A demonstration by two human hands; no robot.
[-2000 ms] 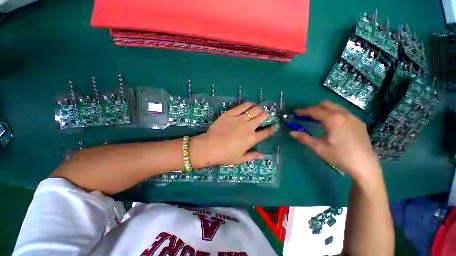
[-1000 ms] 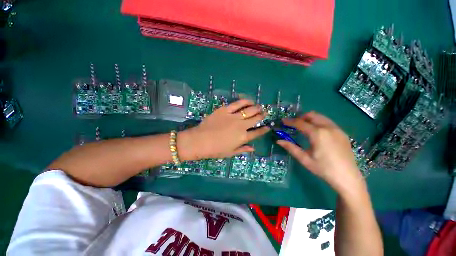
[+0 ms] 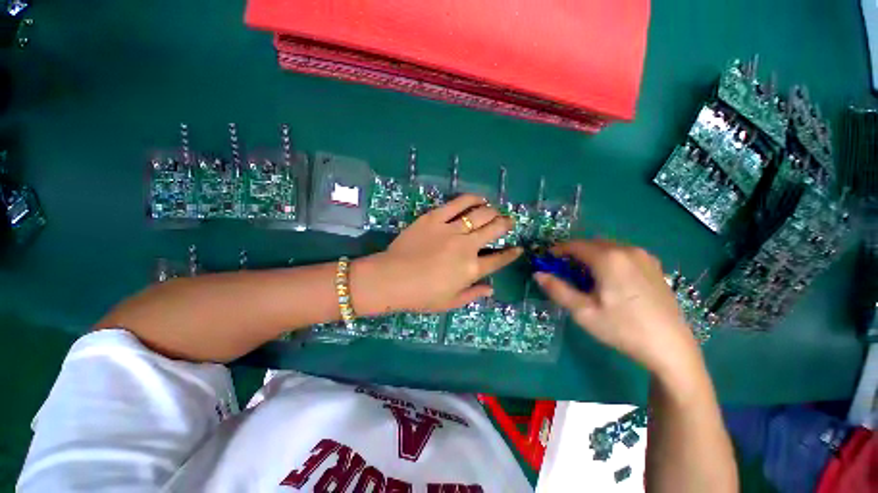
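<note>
A strip of green circuit boards with thin upright striped rods lies in the far row [image 3: 390, 204]. My left hand [image 3: 438, 252] lies over it, fingers pointing right; whether it grips the strip is hidden. My right hand [image 3: 616, 294] holds blue-handled cutters [image 3: 566, 270], handles close together. Their dark jaws are at the near edge of the far row, beside my left fingertips. A second row of boards [image 3: 501, 327] lies nearer me, partly under my left forearm. Another board group [image 3: 221, 190] is at the far row's left end, beside a clear pocket with a pale shine [image 3: 344, 194].
A thick red stack [image 3: 452, 48] lies at the far side. Piled board panels [image 3: 712, 164] stand at the right. Small board pieces [image 3: 616, 433] lie on a white surface [image 3: 578, 453] below the bench edge, beside a red frame [image 3: 520, 424]. A dark device sits far left.
The view has shifted, so the bench things sit further right. My right hand has brought the cutters left to the far row beside my left fingers, and the handles have closed together.
</note>
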